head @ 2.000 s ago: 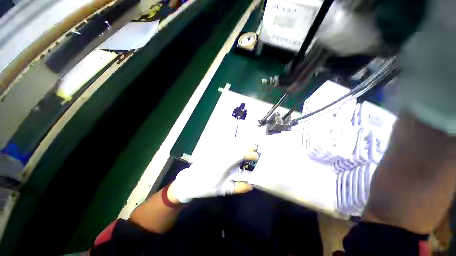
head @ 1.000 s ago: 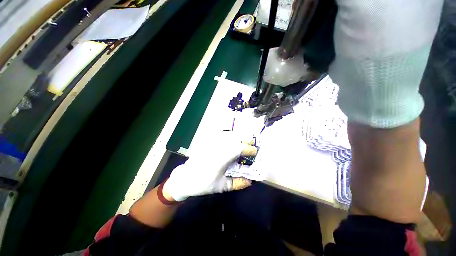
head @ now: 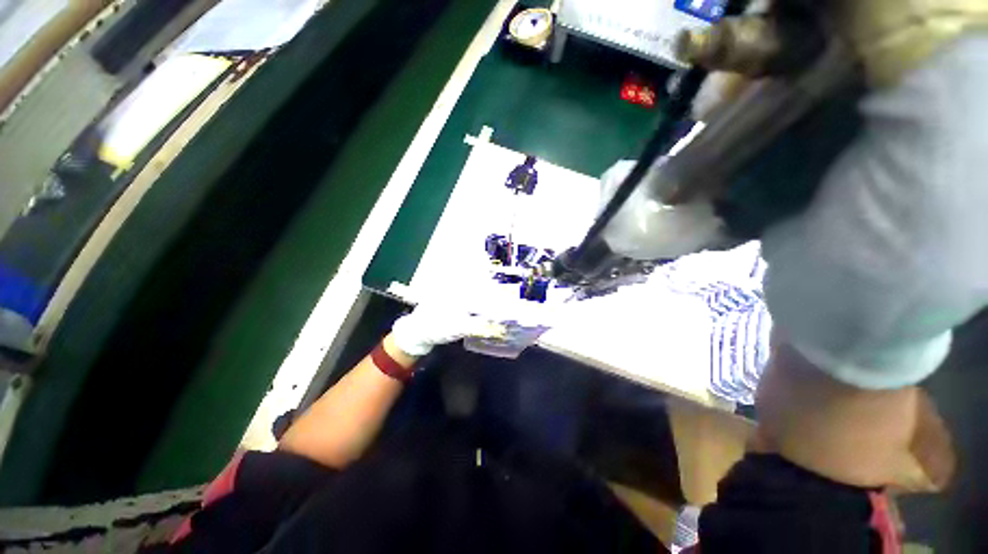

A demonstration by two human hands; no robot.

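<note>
A white socket housing (head: 507, 342) lies at the near edge of the white board (head: 450, 243); its outline is washed out by glare. Dark modules (head: 533, 288) show in or beside it. My left hand (head: 439, 328), in a white glove, holds the housing at its near left side. My right hand (head: 899, 184), large at the upper right and partly cut off, grips the dark auto-feed screwdriver (head: 764, 124). The screwdriver's lower end is at the dark modules; its exact contact is unclear. Another small dark part (head: 522, 175) lies farther back on the board.
Stacked white covers (head: 739, 330) stand on the right. A white machine (head: 628, 27), a tape roll (head: 531, 27) and a small red part (head: 637, 91) are at the back. The recessed green conveyor (head: 271, 260) runs along the left. Brown cardboard (head: 934, 444) is low right.
The view has shifted. The screwdriver's lower end has come down to the modules near my left hand. My left hand has changed its hold, uncovering more dark parts. The red part has come into view.
</note>
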